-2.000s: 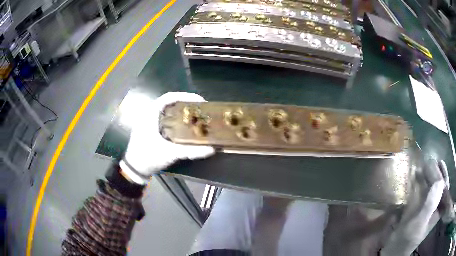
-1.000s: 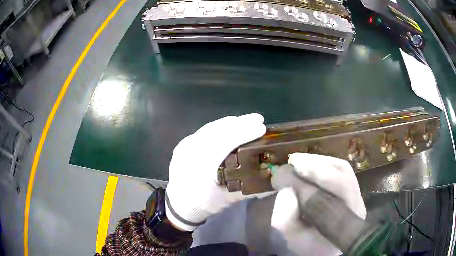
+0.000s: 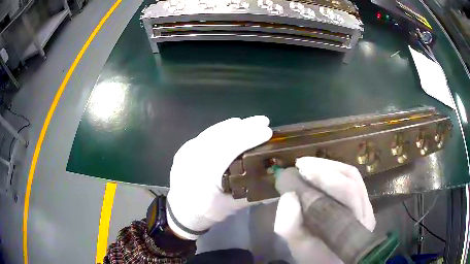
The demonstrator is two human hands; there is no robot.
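A dark bronze housing bar (image 3: 335,147) is tilted over the front of the bench, its face with paired round recesses towards me and an orange strip inside its upper slot. My gloved left hand (image 3: 208,172) holds its left end. My gloved right hand (image 3: 335,196) is shut on a fat grey dispensing syringe (image 3: 319,211) with a green rear cap. Its small green tip (image 3: 277,169) is at the leftmost recess; whether it touches is unclear. The right hand hides part of the bar's lower face.
Silver stacked housings (image 3: 247,26) stand at the far side of the green bench mat (image 3: 206,87). A white paper sheet (image 3: 431,77) and a dark controller (image 3: 399,15) with red lights are at the right.
Two seconds ago my left hand held the bar face-up and my right hand was away from it. Since one second ago, the bar and syringe have barely moved; the view has shifted slightly.
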